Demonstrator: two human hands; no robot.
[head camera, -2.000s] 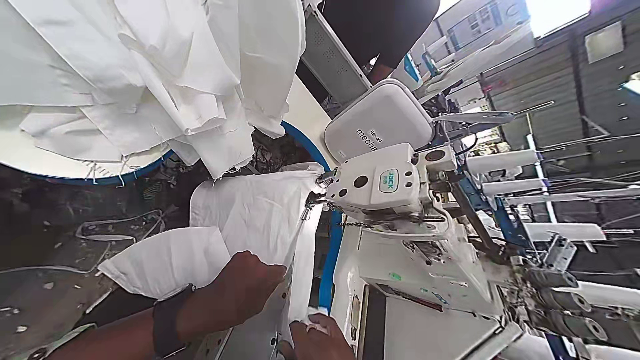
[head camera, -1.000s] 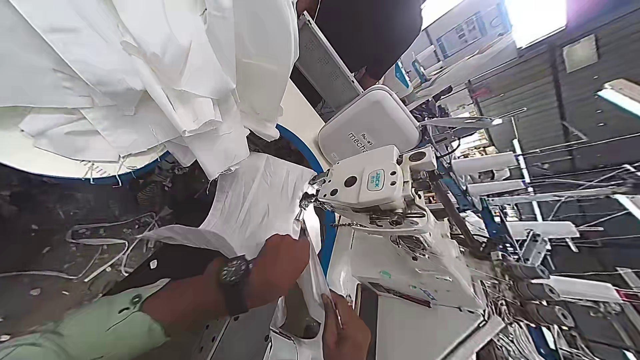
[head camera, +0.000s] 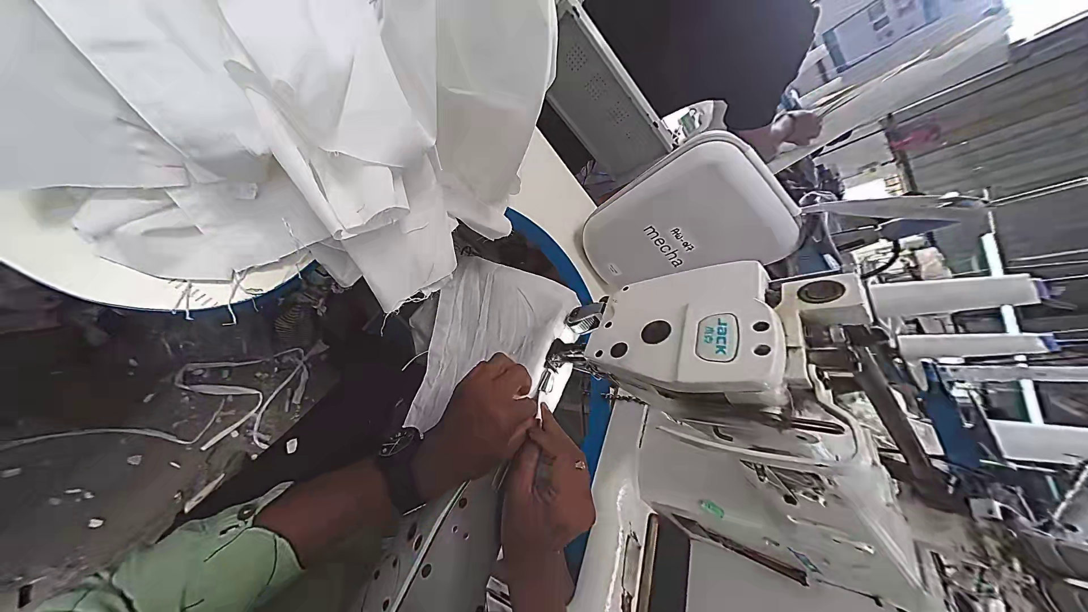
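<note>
White fabric (head camera: 489, 319) lies under the presser foot of a Jack sewing machine (head camera: 688, 331), whose head points toward the left of the view. My left hand (head camera: 484, 416), with a dark watch on the wrist, is closed on the fabric's edge just below the needle area. Touching it, my right hand (head camera: 548, 489) has thumb and fingertips pinched at the same edge; the bit of cloth between them is mostly hidden. The needle itself cannot be made out.
A large pile of white fabric (head camera: 340, 153) fills the upper left, on a pale table with a blue edge (head camera: 544, 242). A white case (head camera: 693, 208) sits beyond the machine head. Another person's hand (head camera: 795, 127) shows at the top. Thread cones (head camera: 960, 293) stand at right.
Both hands have come closer to the presser foot and now meet at the fabric edge. A second ago they were farther apart, with the cloth stretched between them.
</note>
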